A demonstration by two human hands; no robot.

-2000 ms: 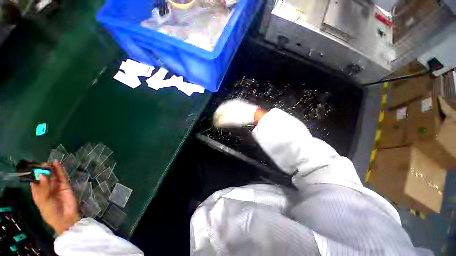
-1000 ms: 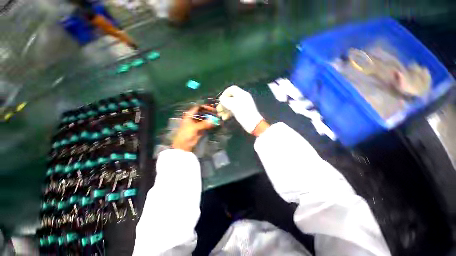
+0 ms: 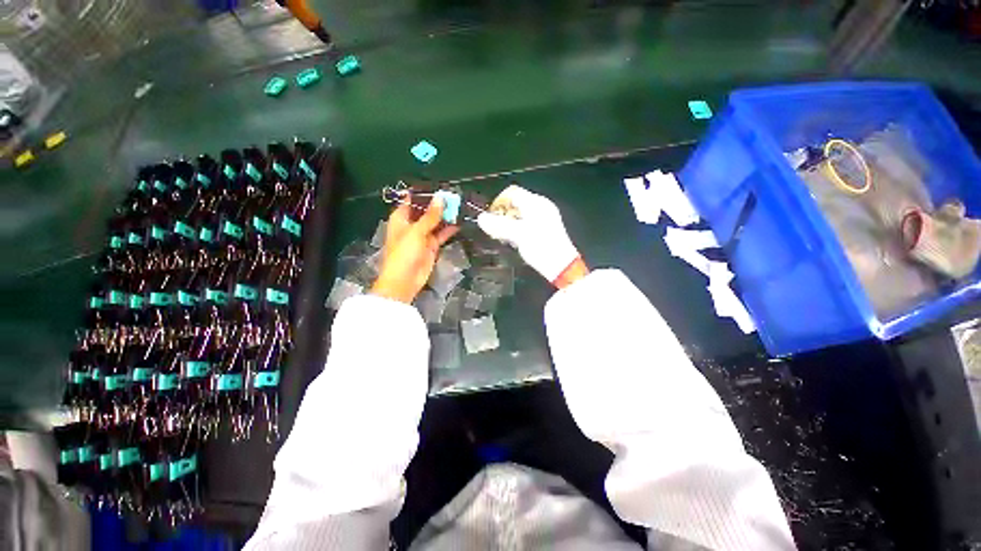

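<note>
My left hand (image 3: pixel 411 250), bare, is over the bench and grips a unit with a teal square piece (image 3: pixel 450 207) and thin silvery leads sticking out to the left. My right hand (image 3: pixel 532 231), in a white glove, is just right of it, its fingertips closed on a thin dark lead that runs towards the teal piece. Clear square sheets (image 3: pixel 479 334) lie in a loose pile under and in front of my hands. A loose teal piece (image 3: pixel 424 151) lies beyond my left hand.
A foam tray (image 3: pixel 314 269) with rows of finished units is at left. White strips (image 3: pixel 688 245) lie beside the blue tote (image 3: pixel 801 291) at right. More teal pieces (image 3: pixel 309 78) lie farther back. A dark bin (image 3: pixel 764 420) with shiny bits is below the bench edge.
My right hand has come from the dark bin to the bench, beside my left hand. The view has turned left, bringing the tray in. The teal unit stays in my left hand.
</note>
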